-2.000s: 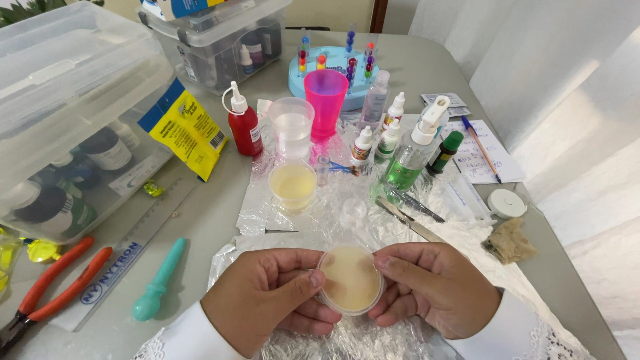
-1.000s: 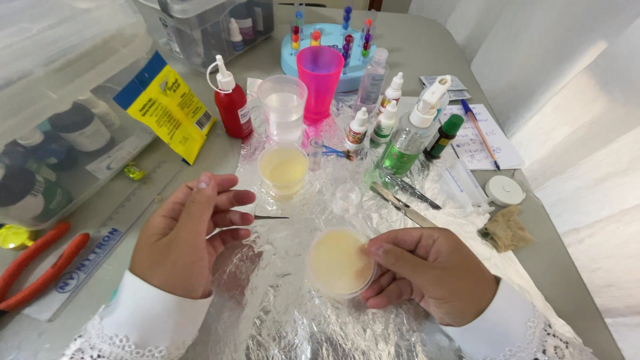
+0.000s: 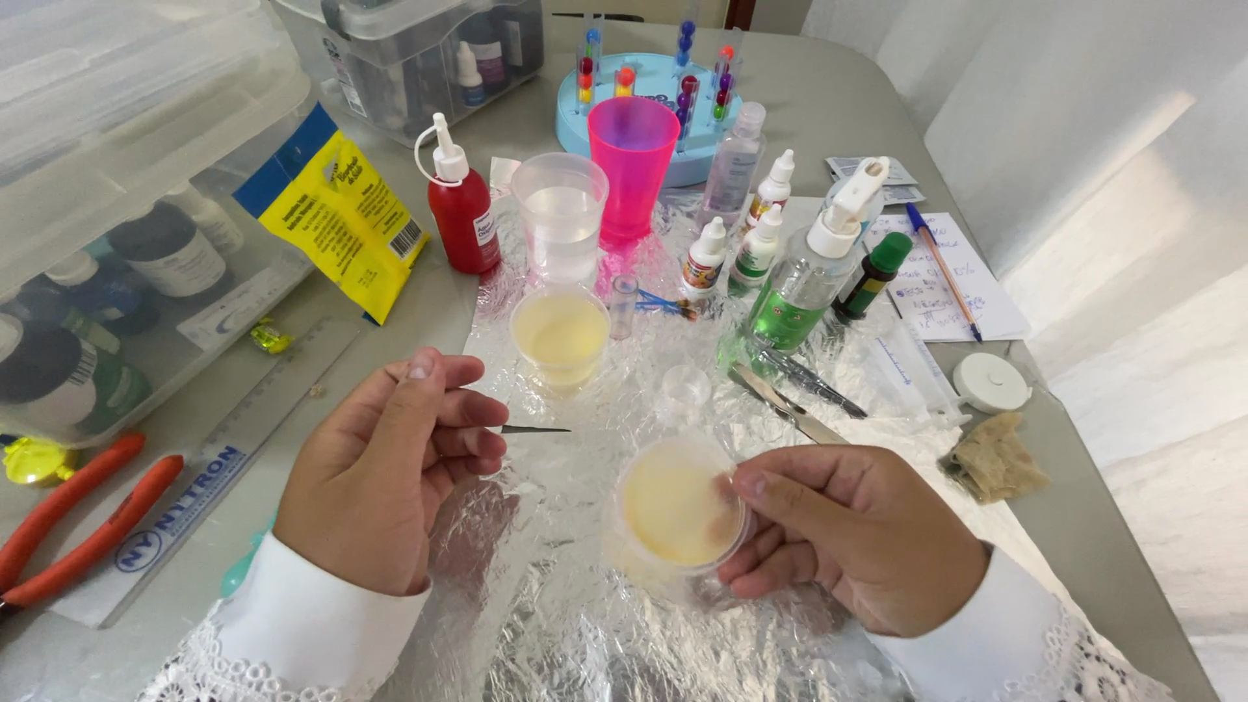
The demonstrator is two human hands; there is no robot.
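Note:
My right hand (image 3: 858, 531) pinches the rim of a small clear plastic cup (image 3: 678, 502) with pale yellow contents, held over crumpled aluminium foil (image 3: 546, 585). To its left, my left hand (image 3: 390, 468) is raised with curled, parted fingers and nothing seen in it. Beyond the hands, a second plastic cup (image 3: 561, 341) of yellowish contents sits on the foil. Near it are a small clear vial (image 3: 624, 307), a tiny clear cup (image 3: 684, 390), and a metal blade or tweezers (image 3: 790, 405). A dark pointed tip (image 3: 536, 429) shows beside my left fingers.
Left lie orange-handled pliers (image 3: 83, 526), a ruler (image 3: 185, 517) and a lidded plastic bin (image 3: 127, 244). Behind stand a red bottle (image 3: 468, 219), a clear cup of liquid (image 3: 561, 219), a pink cup (image 3: 632, 171) and a green spray bottle (image 3: 795, 302). Right: pen (image 3: 946, 273), brown cloth-like piece (image 3: 994, 458).
Two seconds ago both hands held the cup. My left hand has let go and moved away to the left, while my right hand still holds the cup.

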